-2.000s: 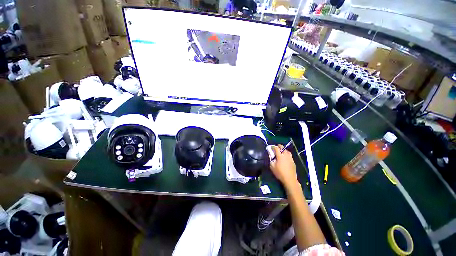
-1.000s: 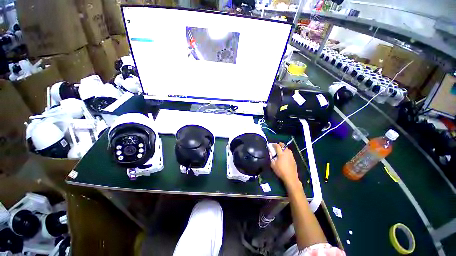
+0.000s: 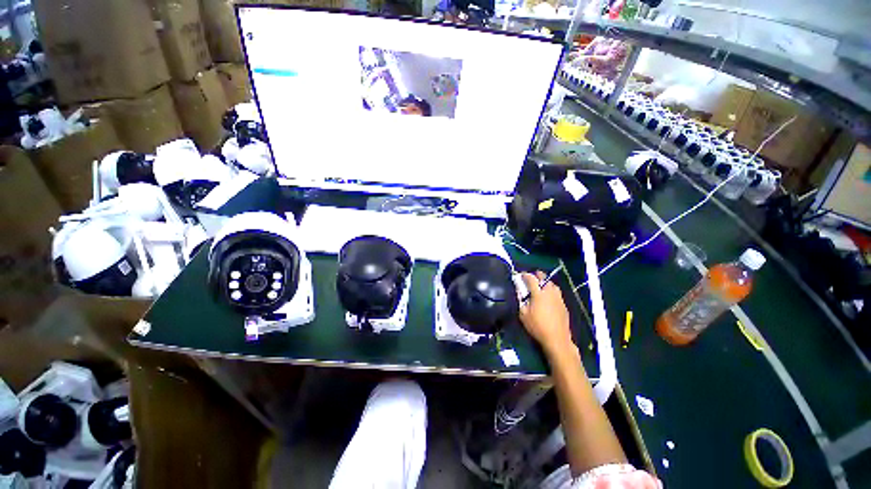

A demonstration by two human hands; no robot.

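My right hand (image 3: 544,310) rests on a white computer mouse (image 3: 521,286), mostly hidden by the fingers, at the right end of the small dark green bench top. A thin, dark, pen-like thing (image 3: 551,276) shows at my fingertips. My left hand is not in view. Three white dome cameras with black ball heads stand in a row: the left camera (image 3: 255,277) faces me with its lens and lit LEDs, and the middle camera (image 3: 372,277) and right camera (image 3: 480,293) show plain black balls. Behind them, the monitor (image 3: 315,105) shows a small video window.
A white keyboard-like strip (image 3: 396,235) lies under the monitor. A black cylindrical unit (image 3: 587,212) and white strap (image 3: 599,320) are right of it. The right bench holds an orange bottle (image 3: 705,306) and tape roll (image 3: 768,457). A carton of white cameras (image 3: 94,253) stands left.
The picture in the monitor's video window has changed. My right hand stays at the mouse, and the three cameras keep their places. The whole view has shifted slightly.
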